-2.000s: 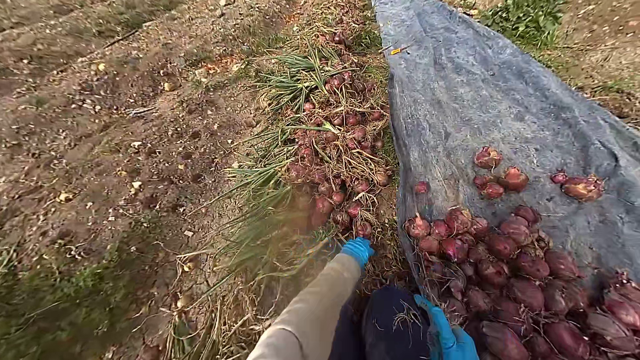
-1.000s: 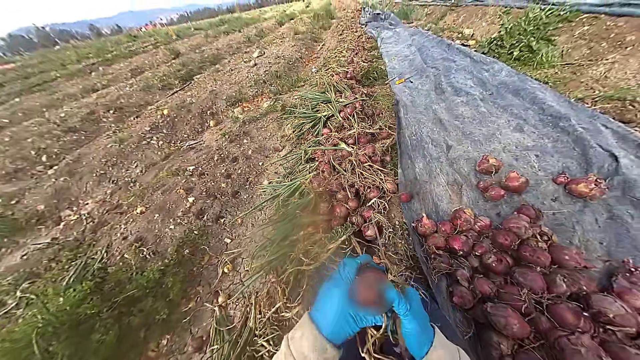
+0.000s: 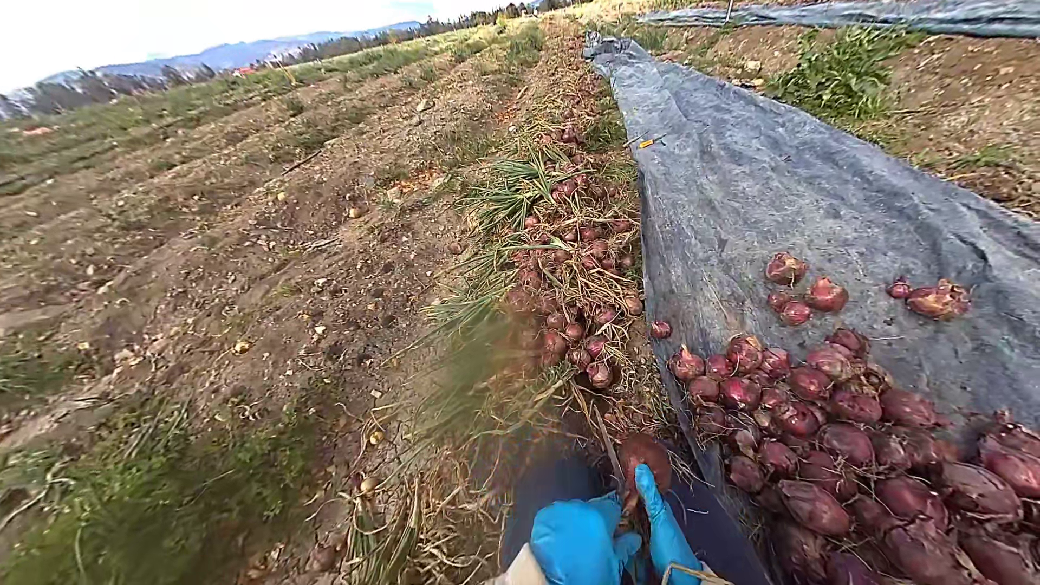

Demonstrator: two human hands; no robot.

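Note:
Blue gloves cover both hands at the bottom centre. My left hand (image 3: pixel 575 538) is curled at the lower left of a red onion (image 3: pixel 647 460), by its neck. My right hand (image 3: pixel 668 532) closes on the onion from the right, its thumb on the skin. A narrow blade-like strip (image 3: pixel 606 443) extends up along the onion's left side; which hand holds it is hidden. Ahead lies a row of pulled red onions (image 3: pixel 597 325) with roots and green tops. On the right, many red onions (image 3: pixel 849 443) are heaped on a grey plastic sheet (image 3: pixel 780 179).
An orange-handled tool (image 3: pixel 650 142) lies at the sheet's left edge. Several loose onions (image 3: pixel 826 294) rest beyond the heap. Bare furrowed soil (image 3: pixel 268 268) stretches along the left, with green weeds (image 3: pixel 179 479) near me. Dark-clothed legs (image 3: pixel 715 528) flank the hands.
My left hand has come back from the onion row, and both hands have met around an onion. Since one second ago they have moved lower, and the strip shows beside the onion. The view has tilted up.

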